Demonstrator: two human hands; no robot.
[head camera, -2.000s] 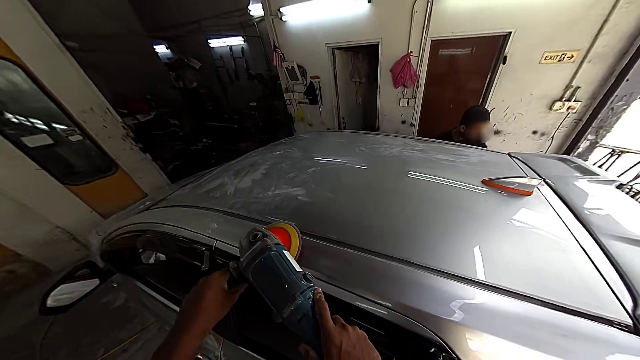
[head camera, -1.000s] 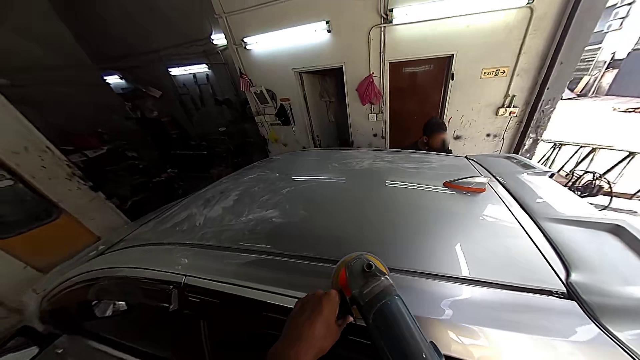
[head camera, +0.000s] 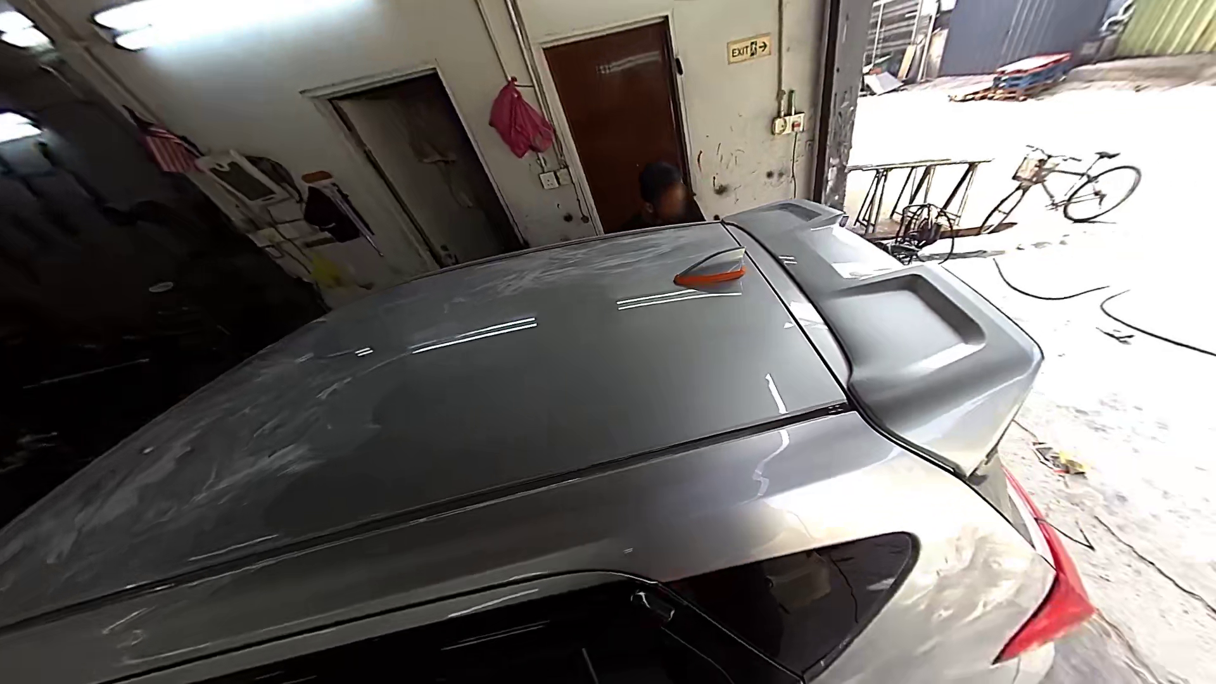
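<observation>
Neither my left hand nor my right hand shows in the head view, and the power polisher is out of sight too. A grey car roof (head camera: 570, 380) fills the middle, with whitish smears over its front and far parts. Near its rear edge stands a shark-fin antenna (head camera: 712, 270) with orange tape around its base. Behind the roof the grey rear spoiler (head camera: 912, 351) reaches out to the right. Below are the dark rear quarter window (head camera: 798, 589) and the red tail light (head camera: 1050, 589).
A person (head camera: 660, 195) is beyond the car's far side, before a brown door (head camera: 622, 114). A pink bag (head camera: 521, 122) hangs on the wall. Outside at the right are a metal trestle (head camera: 917, 185), a bicycle (head camera: 1073, 190) and a black hose (head camera: 1154, 328) on the ground.
My hand and the polisher, seen over the roof's near edge before, have left the view. The view has swung right toward the car's rear.
</observation>
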